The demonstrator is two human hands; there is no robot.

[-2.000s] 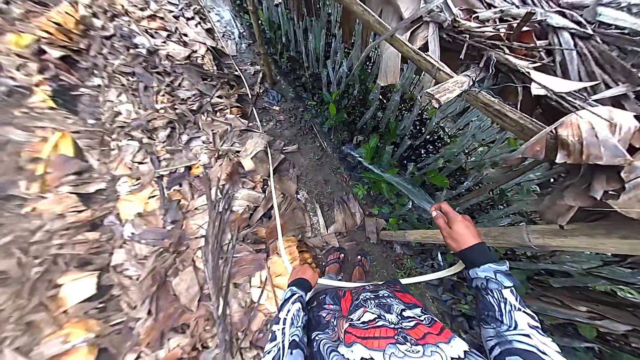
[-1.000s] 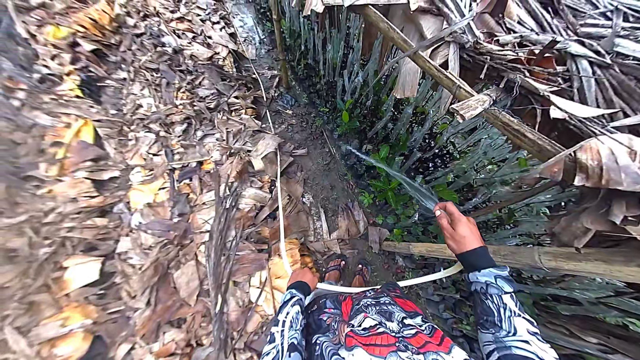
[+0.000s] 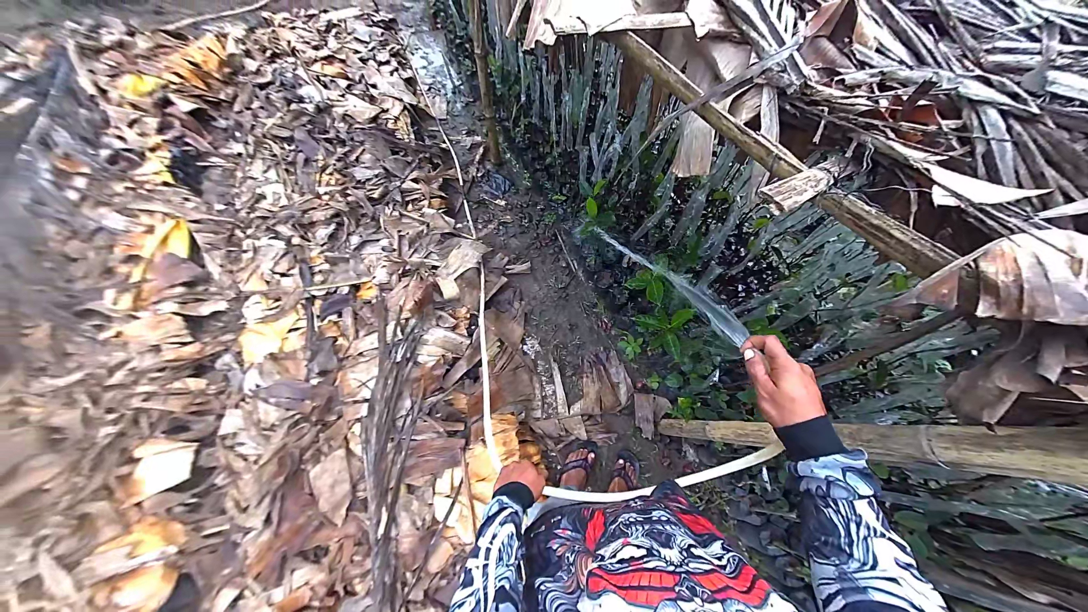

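Observation:
My right hand (image 3: 780,382) is closed around the end of a white hose (image 3: 714,469), its thumb and fingers at the outlet. A spray of water (image 3: 680,285) shoots up and left from there over small green plants (image 3: 663,327). My left hand (image 3: 520,478) grips the same hose lower down, left of my sandalled feet (image 3: 600,469). Beyond that hand the hose runs up along the leaf-covered ground. Its mouth is hidden by my right fingers.
Dry fallen leaves (image 3: 255,340) cover the ground at left. A strip of dark soil (image 3: 557,297) runs up the middle. Bamboo poles (image 3: 884,229) and dried-leaf thatch (image 3: 977,93) overhang dense potted-looking seedling rows at right; another pole (image 3: 952,446) lies beside my right wrist.
Both hands keep their hold on the hose, and water keeps spraying from its end up and left. Nothing has been let go or taken hold of.

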